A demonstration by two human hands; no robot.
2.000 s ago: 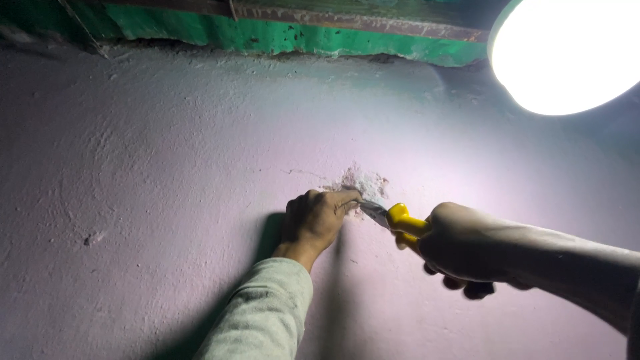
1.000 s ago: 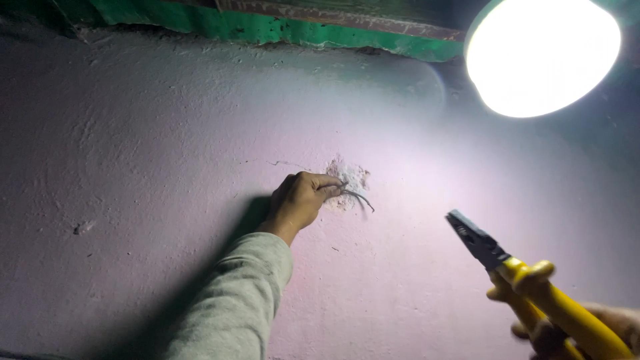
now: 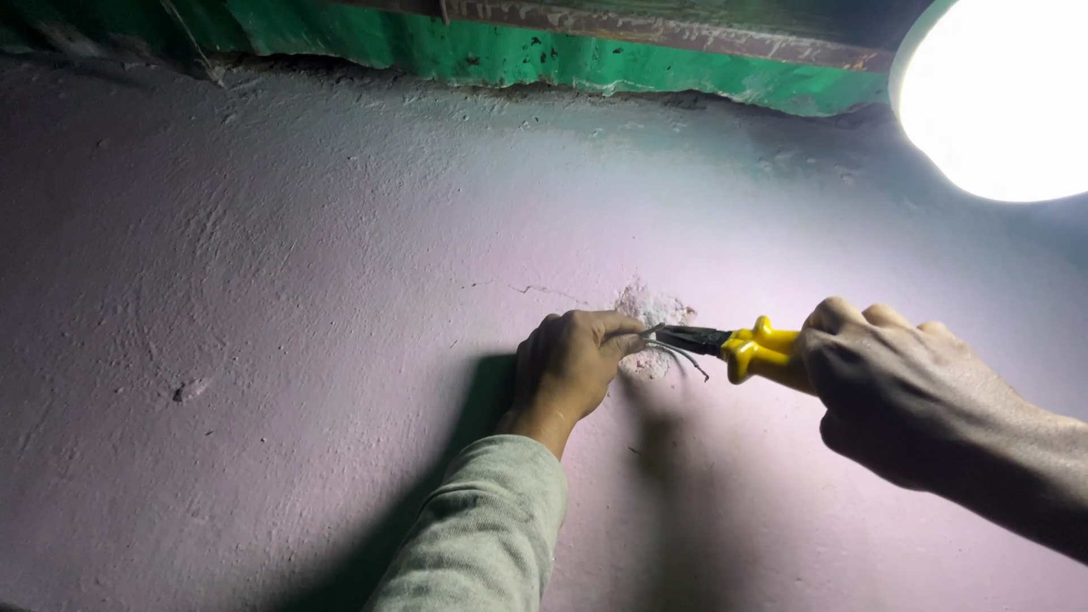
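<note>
Between thumb and fingers, my left hand [image 3: 571, 361] pinches thin wires [image 3: 682, 354] at a chipped patch of plaster [image 3: 648, 308] in the pink wall. One wire end curves down to the right past my fingertips. My right hand [image 3: 901, 395] grips pliers with yellow handles [image 3: 769, 355] from the right. The dark jaws of the pliers meet the wires just beside my left fingertips; whether they are fully closed on a wire cannot be told.
A bright lamp [image 3: 1003, 102] shines at the upper right. Green corrugated sheet [image 3: 510, 55] and a brown beam [image 3: 663, 36] run along the wall's top. A small chip [image 3: 190, 390] marks the wall at the left, and a thin crack leads toward the broken plaster.
The pliers, held away at the lower right one second ago, are back at the wires beside my left fingertips. My left hand still pinches at the chipped patch.
</note>
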